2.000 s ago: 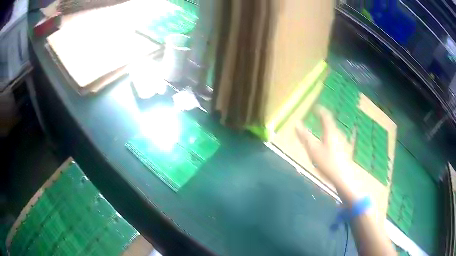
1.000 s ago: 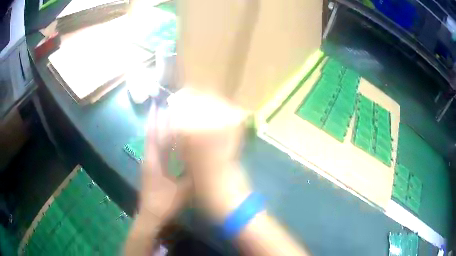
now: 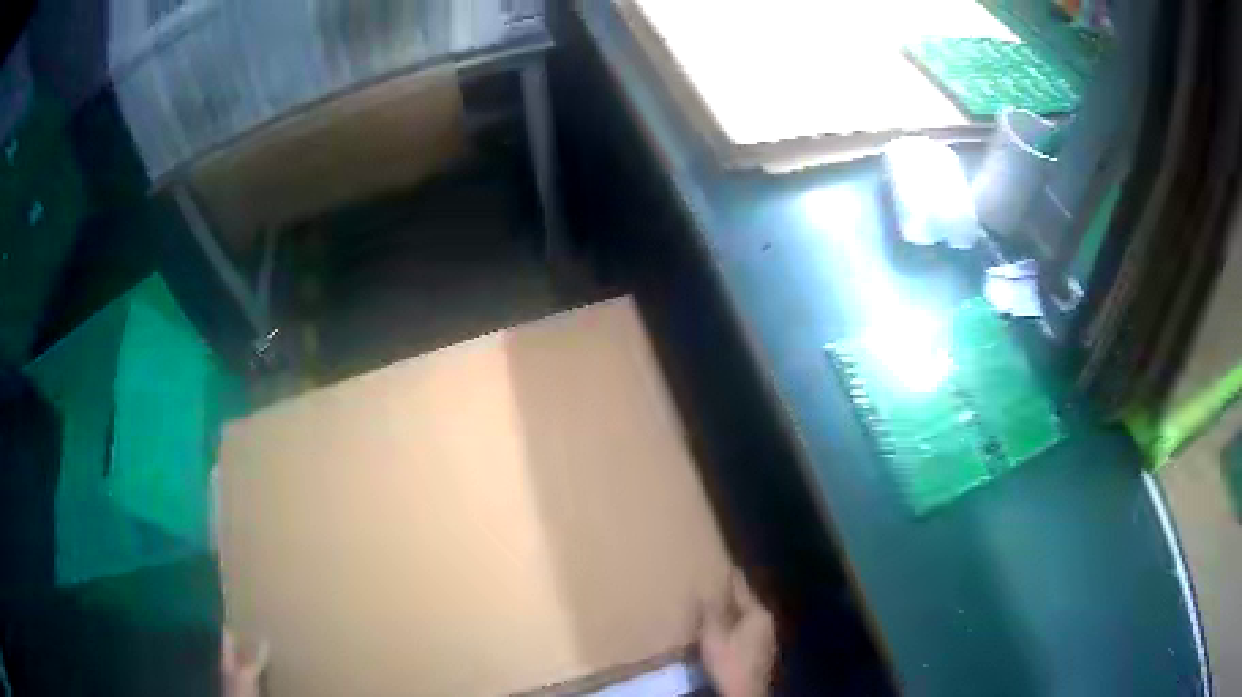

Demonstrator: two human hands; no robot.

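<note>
A large tan cardboard sheet (image 3: 450,504) lies flat over the place beside the bench, and no panels show on it. My left hand (image 3: 245,669) is at its left edge, mostly cut off by the bottom of the picture. My right hand (image 3: 737,640) is at its right front corner, with the fingers on the edge. What lies under the sheet is hidden, apart from a white strip at its front edge.
The bench (image 3: 817,449) runs along the right with a glaring green panel (image 3: 953,409), white containers (image 3: 929,193), a paper scrap (image 3: 1012,289) and pale cardboard (image 3: 804,68). Upright cardboard (image 3: 1174,204) stands far right. A green bin (image 3: 136,436) is at left.
The view has swung left and down. My hands have moved from near the upright cardboard to the large sheet, which now covers the place where green panels showed.
</note>
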